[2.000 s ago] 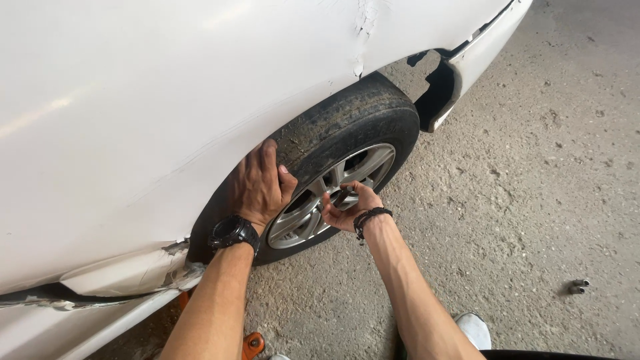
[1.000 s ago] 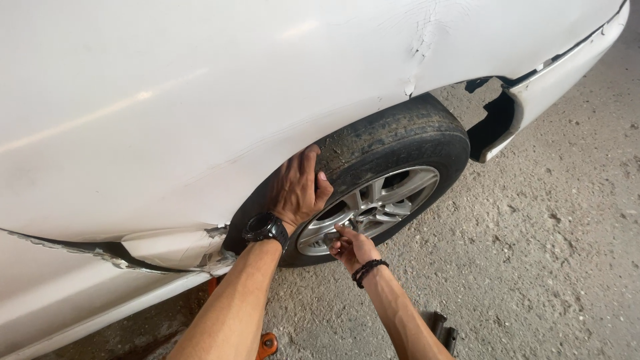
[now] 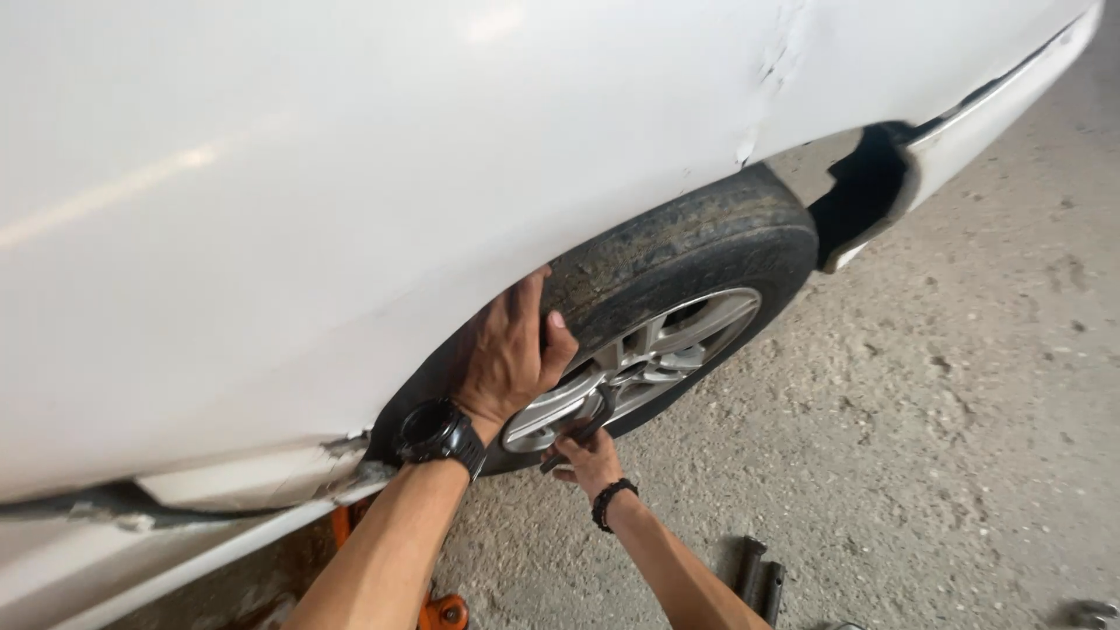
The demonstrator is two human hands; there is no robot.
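A worn, dirty tyre (image 3: 682, 254) with a silver alloy rim (image 3: 709, 324) sits in the wheel arch of a white car (image 3: 350, 175). My left hand (image 3: 516, 350), with a black watch at the wrist, lies on the tyre's tread, fingers reaching under the arch edge; it grasps no object. In my right hand (image 3: 586, 455) is a dark wrench-like tool (image 3: 598, 416), whose upper end is at the rim's spokes. A black bracelet circles that wrist. Which part of the wheel the tool touches cannot be told.
Dark metal cylindrical pieces (image 3: 761, 582) lie on the rough concrete floor (image 3: 875, 437) at the lower right. A small metal object (image 3: 1089, 612) is in the corner. Orange metal parts (image 3: 446, 612) show below the car's damaged sill (image 3: 254, 472). The bumper edge (image 3: 989, 131) juts out loose at the right.
My right hand has moved from near the wheel's centre to the rim's lower edge, and the dark tool now shows in it. My left hand remains on the tyre. The view has shifted.
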